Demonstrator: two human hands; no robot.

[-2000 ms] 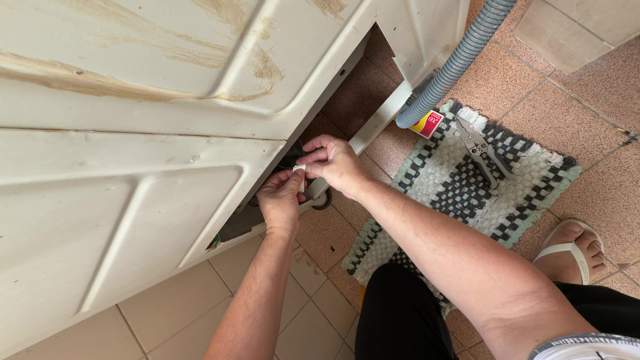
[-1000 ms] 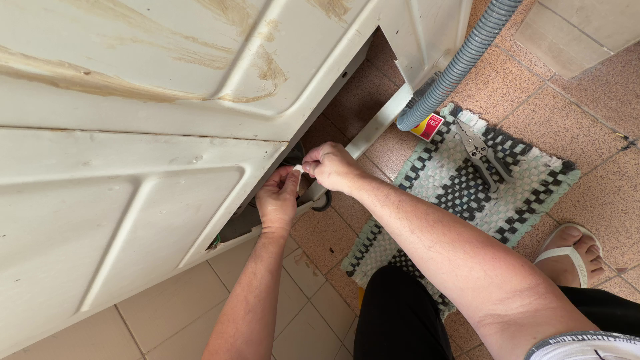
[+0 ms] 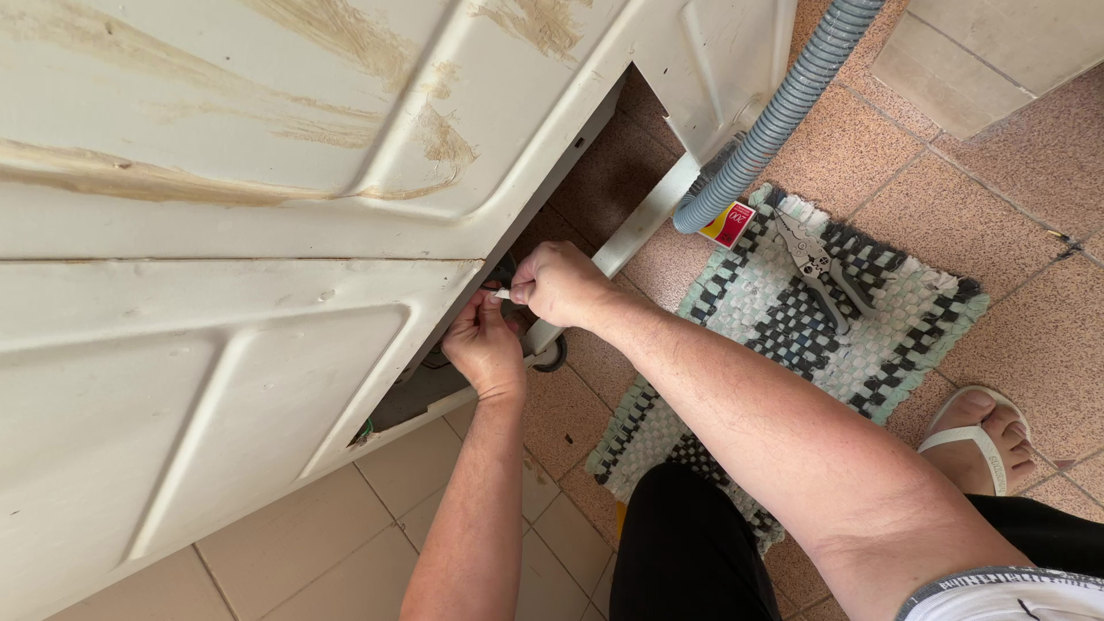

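Observation:
At the opening low in a white metal appliance panel (image 3: 259,362), my left hand (image 3: 486,345) pinches a dark wire (image 3: 490,288) by a small white piece (image 3: 503,294), which looks like tape or a connector. My right hand (image 3: 556,285) grips the right end of that white piece between thumb and fingers. Both hands are close together at the opening's edge. Behind them the inside of the appliance is dark and partly hidden.
A grey corrugated hose (image 3: 776,112) runs down at the upper right beside a red and yellow box (image 3: 729,224). Wire-stripping pliers (image 3: 815,267) lie on a woven rag mat (image 3: 897,345). A caster wheel (image 3: 550,354) stands below the frame bar (image 3: 647,216). My sandalled foot (image 3: 979,440) is at the right.
Both hands stay at the opening around the small white piece. The right hand has turned so that its back now faces up more.

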